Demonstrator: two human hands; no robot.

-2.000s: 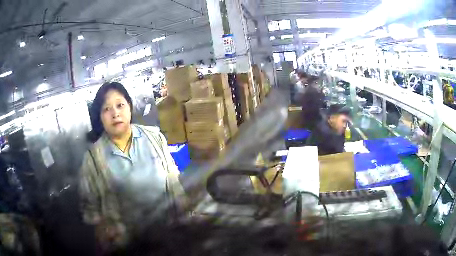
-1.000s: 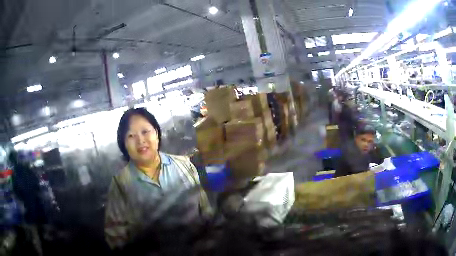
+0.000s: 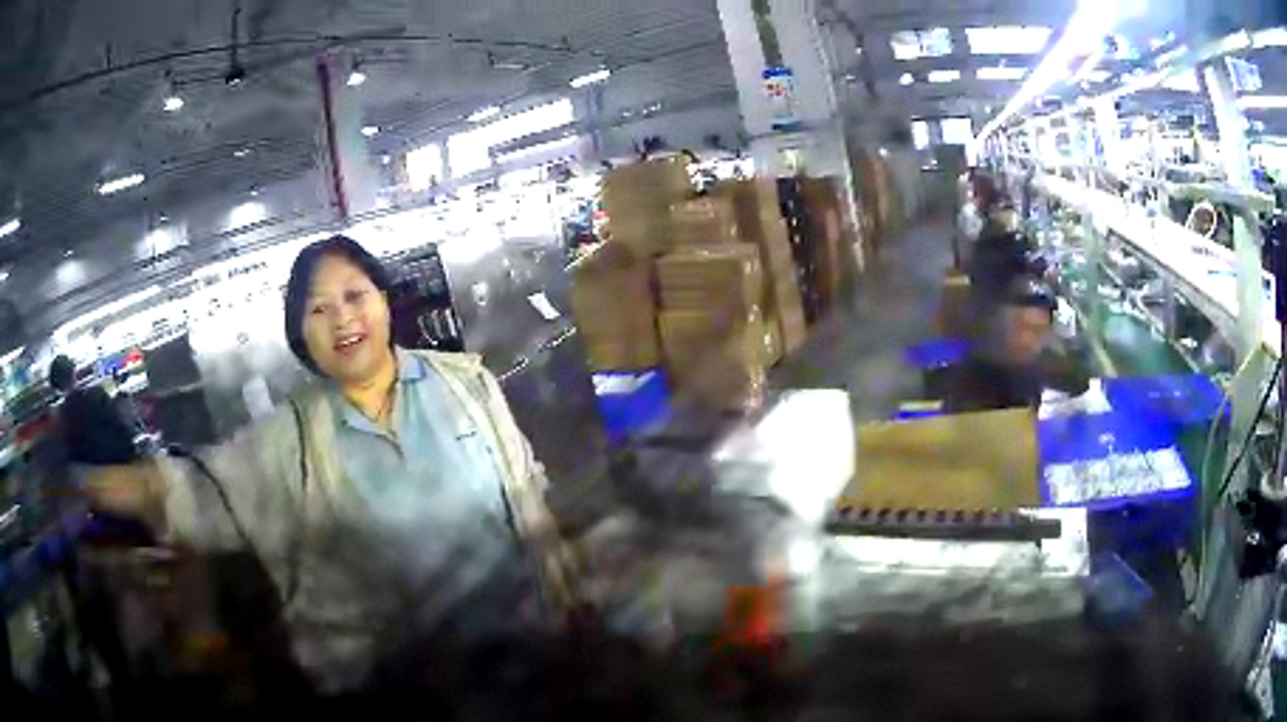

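Note:
Neither of my hands is in view. A bench machine stands nearest in front of me, with a white box body [image 3: 812,449] and a dark ribbed strip [image 3: 939,523] running to the right along a pale base. A blurred orange part [image 3: 755,616] shows low in the middle. The bottom of the picture is dark and blurred, so what lies there cannot be told.
A person [image 3: 409,466] stands close at the left, one arm out sideways. Another person [image 3: 1009,353] is low behind a cardboard sheet [image 3: 939,459]. A blue bin [image 3: 1115,497] holds small white items. Stacked cartons [image 3: 709,303] stand in the aisle; a long white shelf [image 3: 1150,251] runs right.
The view has shifted about. The standing person's arm has come out to the left side. The orange part shows more clearly and the machine sits differently in the picture.

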